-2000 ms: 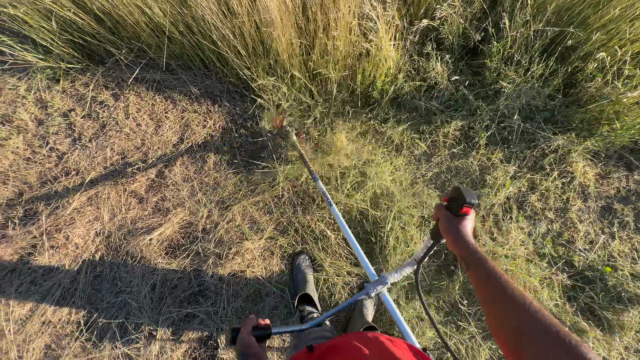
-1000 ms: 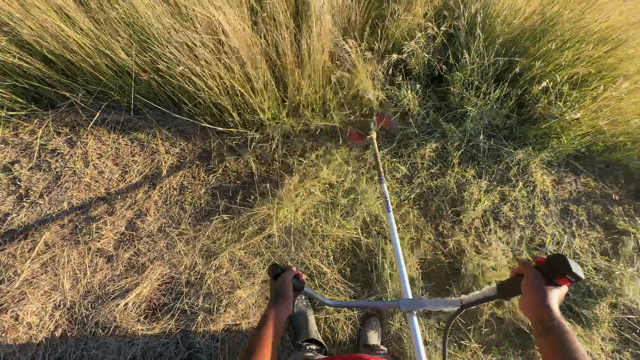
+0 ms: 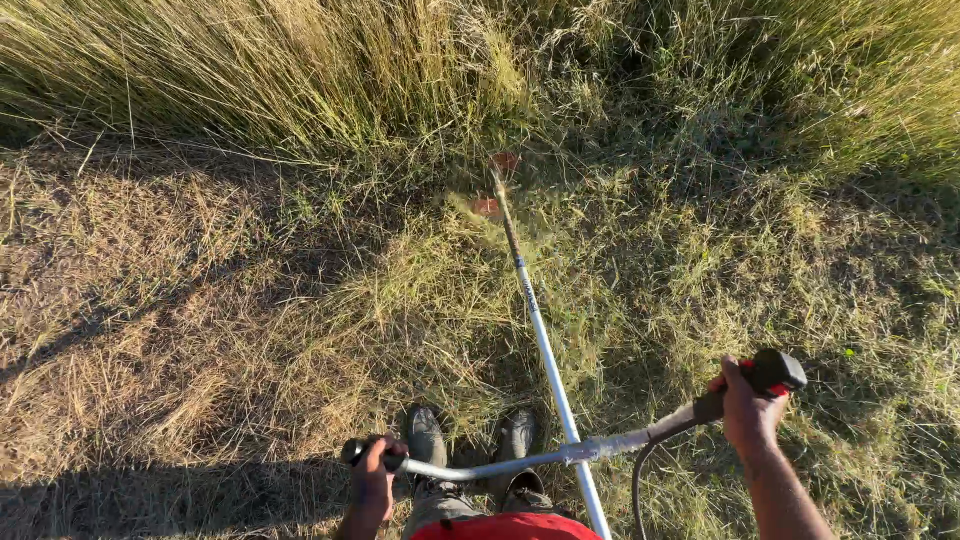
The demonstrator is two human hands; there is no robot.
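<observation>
A brush cutter with a long pale metal shaft runs up from the bottom of the view. Its red cutting head, partly blurred, sits low at the foot of the tall grass. My left hand is closed around the black grip at the left end of the handlebar. My right hand holds the black and red control grip at the right end, from which a black cable hangs. The bar crosses the shaft just above my red garment.
Tall dry grass stands across the top. Cut straw covers the ground at left, greener cuttings at right. My boots stand side by side under the handlebar. Dark shadows fall at lower left.
The cutting head swung right along the grass edge between the two earlier frames, and is now back to the left of where it was a second ago. Both hands have kept their grips.
</observation>
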